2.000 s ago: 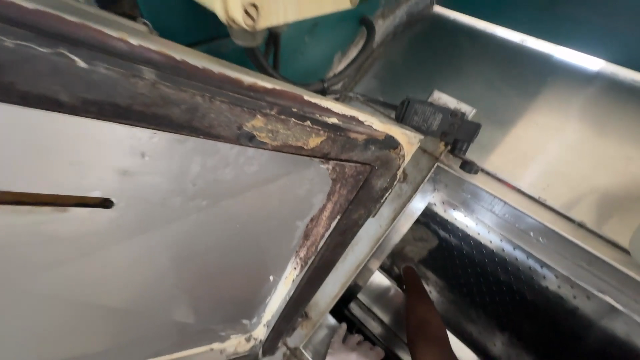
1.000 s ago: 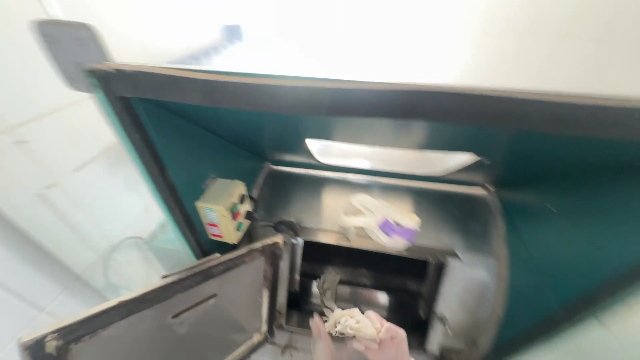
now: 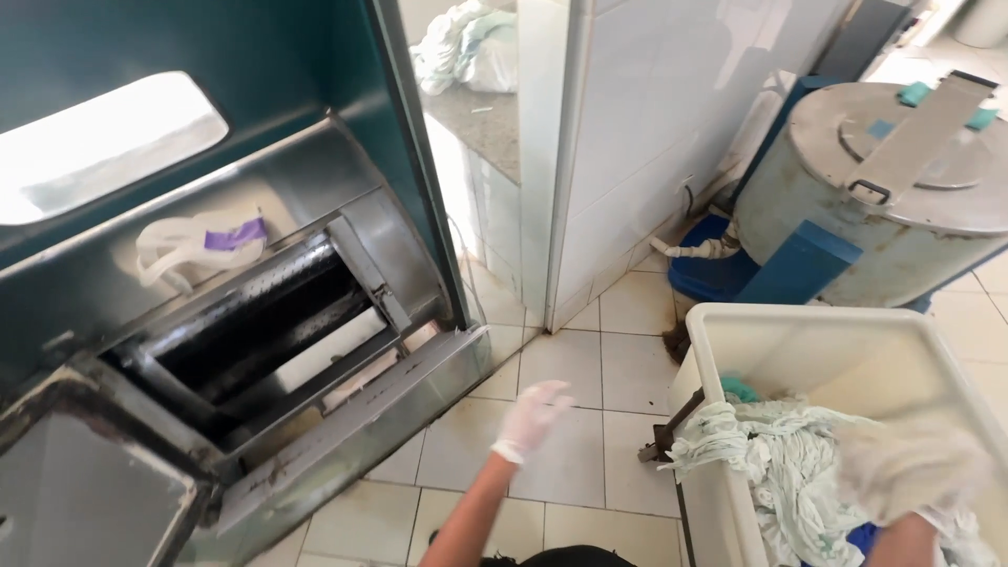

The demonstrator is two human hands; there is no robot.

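Observation:
My left hand (image 3: 534,419), in a thin pale glove, hangs over the tiled floor between the machine and the cart, fingers slightly curled and nothing in it. My right hand (image 3: 929,504), gloved too and blurred, is over the white plastic laundry cart (image 3: 811,319) at the lower right, shut on an off-white bundled cloth (image 3: 906,468). Below it lie crumpled pale green and white cloths (image 3: 795,465), some draped over the cart's left rim. At the left, the industrial washing machine (image 3: 394,236) has its drum opening uncovered. White straps with a purple piece (image 3: 236,235) rest on its metal top.
The machine's metal door (image 3: 87,480) stands open at the lower left. A round metal extractor with a lid (image 3: 858,197) stands on blue supports at the upper right. A tiled wall (image 3: 646,118) divides the two. More bundled cloths (image 3: 472,47) show behind the glass.
The view has swung from the machine to the cart at its right. One second ago both hands were together at the drum opening with light cloth; now they are apart.

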